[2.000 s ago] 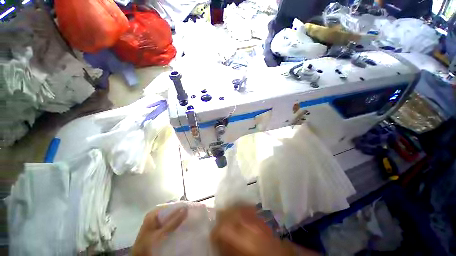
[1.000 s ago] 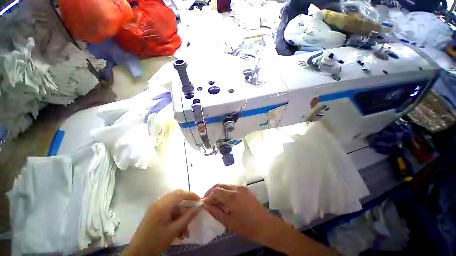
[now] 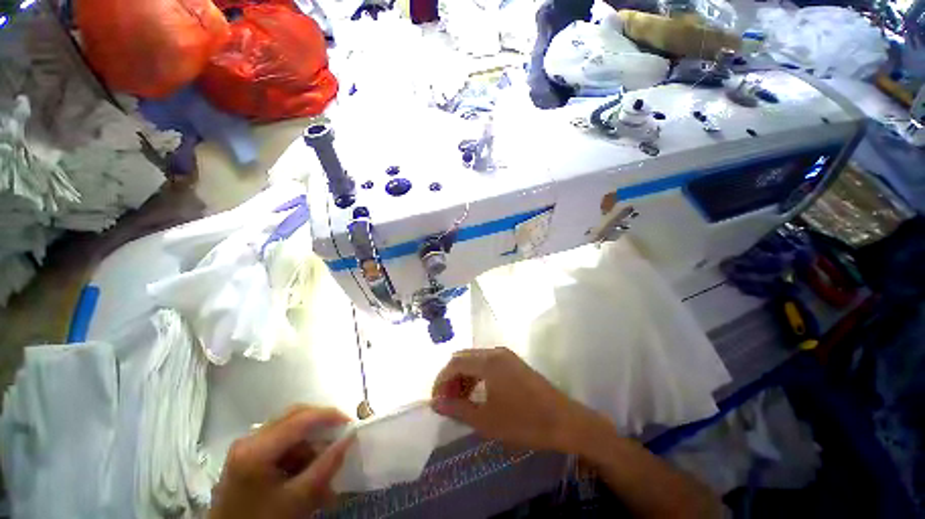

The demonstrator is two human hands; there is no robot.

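Note:
A small white fabric piece (image 3: 390, 446) is stretched between my two hands at the front edge of the table, its upper edge pinched. My left hand (image 3: 284, 461) holds its left end, and my right hand (image 3: 502, 395) holds its right end between thumb and fingers. The white sewing machine (image 3: 456, 193) stands behind, its needle area (image 3: 406, 309) above and behind my hands, brightly lit. A dark round knob (image 3: 440, 326) is beside the needle. The fabric is in front of the needle, not under it.
A folded white stack (image 3: 101, 426) lies at the left. Loose white pieces (image 3: 238, 299) lie left of the machine head. A white fabric heap (image 3: 619, 340) lies at the right. Red-orange bags (image 3: 269, 63) are at the upper left. A yellow-black tool (image 3: 796, 322) is at the far right.
My hands were close together on the fabric a second ago; now they are apart with its edge stretched between them. The camera view has shifted slightly.

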